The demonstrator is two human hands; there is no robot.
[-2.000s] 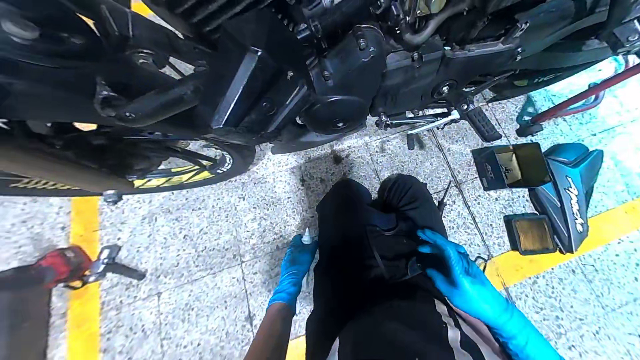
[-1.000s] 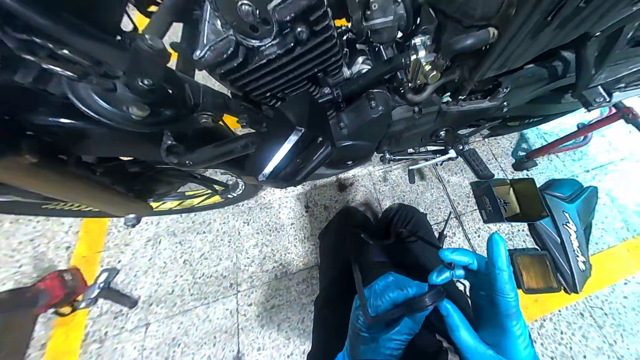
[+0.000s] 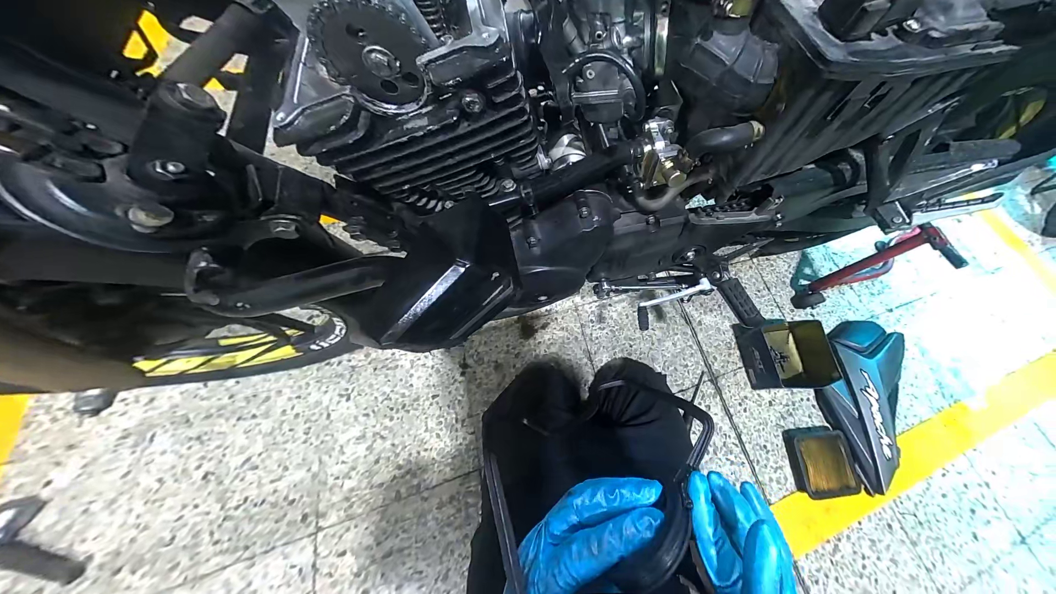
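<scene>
A black rubber gasket, looped like a valve cover seal, lies over my lap between my hands. My left hand, in a blue glove, grips it from the left with curled fingers. On its right side, my right hand, also gloved in blue, touches or nearly touches it; whether these fingers hold it cannot be told. Beyond my knees stands a motorcycle engine with a finned cylinder and an exposed cam sprocket. A carburetor is to the right of the cylinder.
An open box, a teal side panel and a framed air filter lie on the floor at right. A red stand is behind them. The gear lever and footrest jut out beyond my knees. The front wheel is at left.
Both hands, apart two seconds ago, have come together around the black gasket over the lap. The view has shifted up, showing more of the engine's cylinder head.
</scene>
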